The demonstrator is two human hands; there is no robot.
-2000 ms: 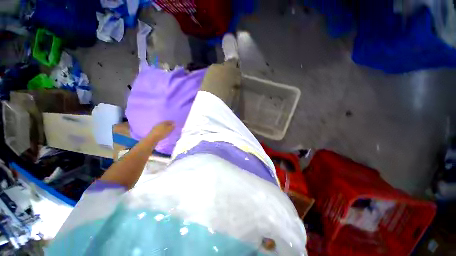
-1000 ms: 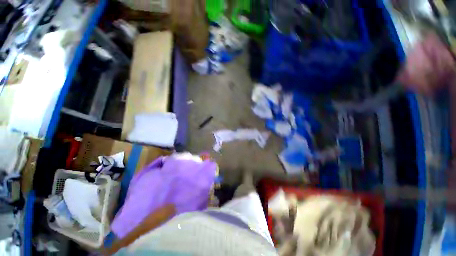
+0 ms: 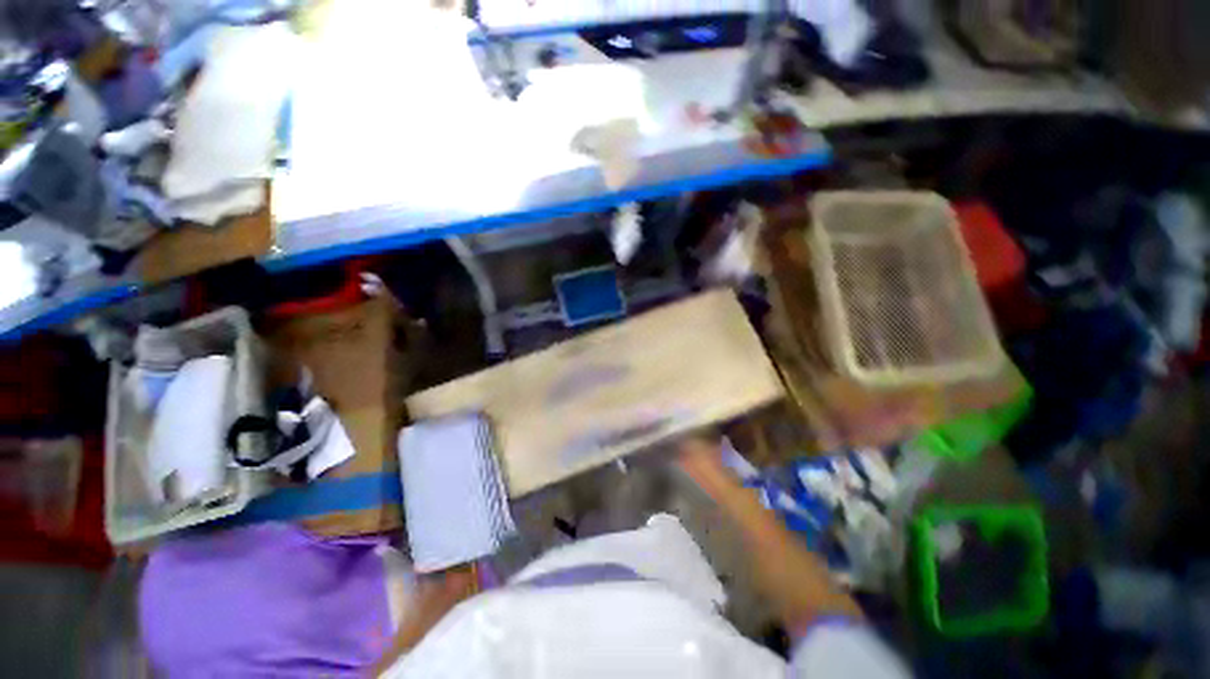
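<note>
My right hand [image 3: 703, 467] reaches to the front edge of a long wooden bench [image 3: 617, 385]; it is blurred and whether it grips the edge is unclear. My left hand [image 3: 438, 600] is low and blurred, beside a purple cloth-covered thing [image 3: 259, 604] and below a pale folded piece [image 3: 451, 488] on the bench's left end. Its fingers cannot be made out.
A blue-edged sewing table [image 3: 385, 199] with cream pieces stands ahead. A pale basket [image 3: 246, 464] holds white pieces at left. An empty-looking lattice basket [image 3: 916, 285] sits on cardboard at right. A green basket [image 3: 982, 570] and scraps [image 3: 849, 497] lie at lower right.
The view has swung from the floor and red baskets round to the sewing table. The bench now lies across the middle. My right arm has come into view, reaching to it.
</note>
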